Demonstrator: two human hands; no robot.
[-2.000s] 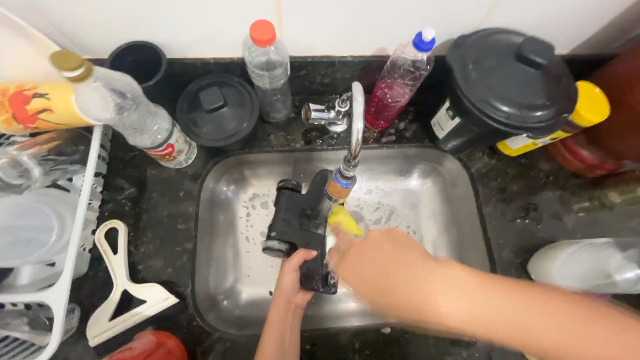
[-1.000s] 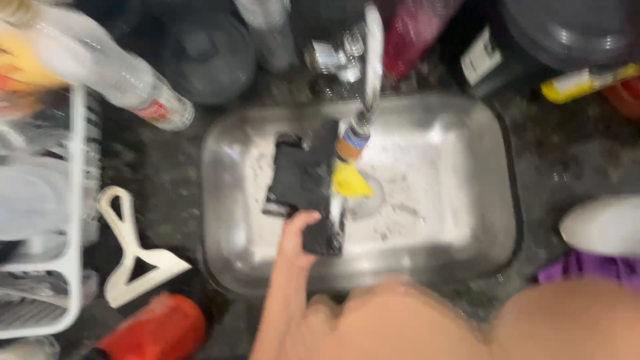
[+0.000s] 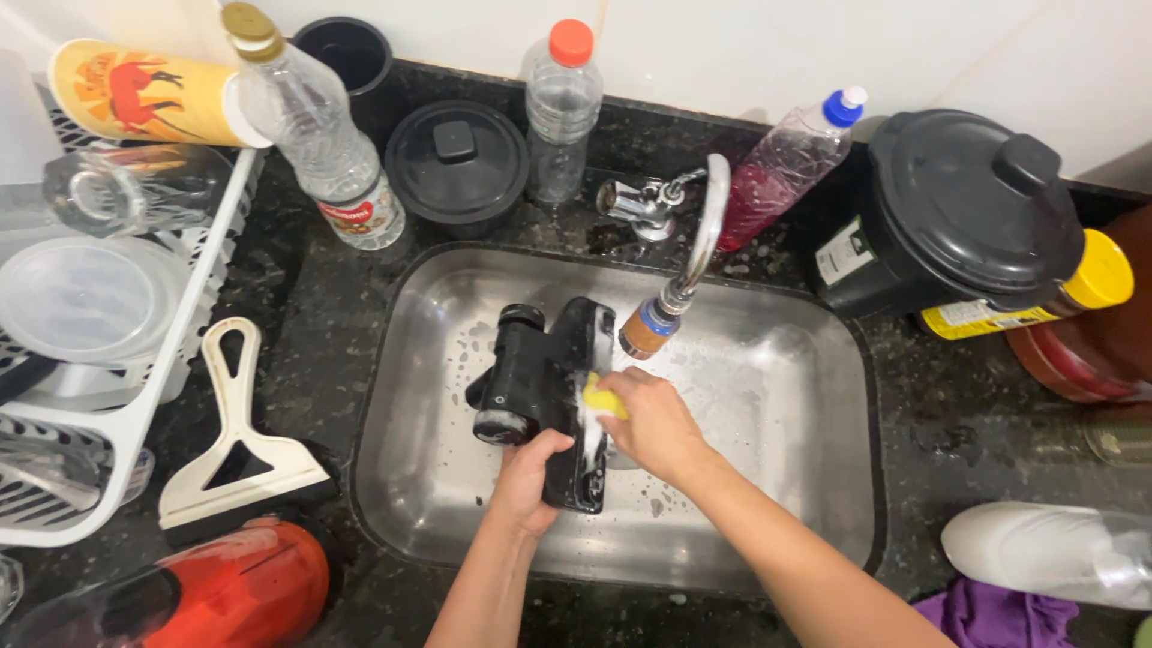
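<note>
My left hand (image 3: 526, 481) grips the lower end of a black plastic appliance part (image 3: 562, 396), which has a long flat bar and a cylindrical piece at its left. It is held tilted over the stainless steel sink (image 3: 765, 432). White foam lies along the bar's right side. There my right hand (image 3: 652, 418) presses a yellow sponge (image 3: 603, 399) against the part, fingers closed round it. Just above my right hand is the end of the chrome faucet (image 3: 711, 225), with a brown and blue nozzle (image 3: 650, 328). Whether water runs from it I cannot tell.
Behind the sink stand a clear bottle with a red cap (image 3: 562, 117), a bottle of pink liquid (image 3: 778, 175) and a lidded black bin (image 3: 972, 216). A white dish rack (image 3: 202, 297), a squeegee (image 3: 238, 432) and a red object (image 3: 243, 576) are at the left. A white bottle (image 3: 1026, 549) lies at the right.
One second ago the yellow sponge was by the nozzle and my right hand was blurred near the bottom; now that hand holds the sponge against the black part. The view has shifted.
</note>
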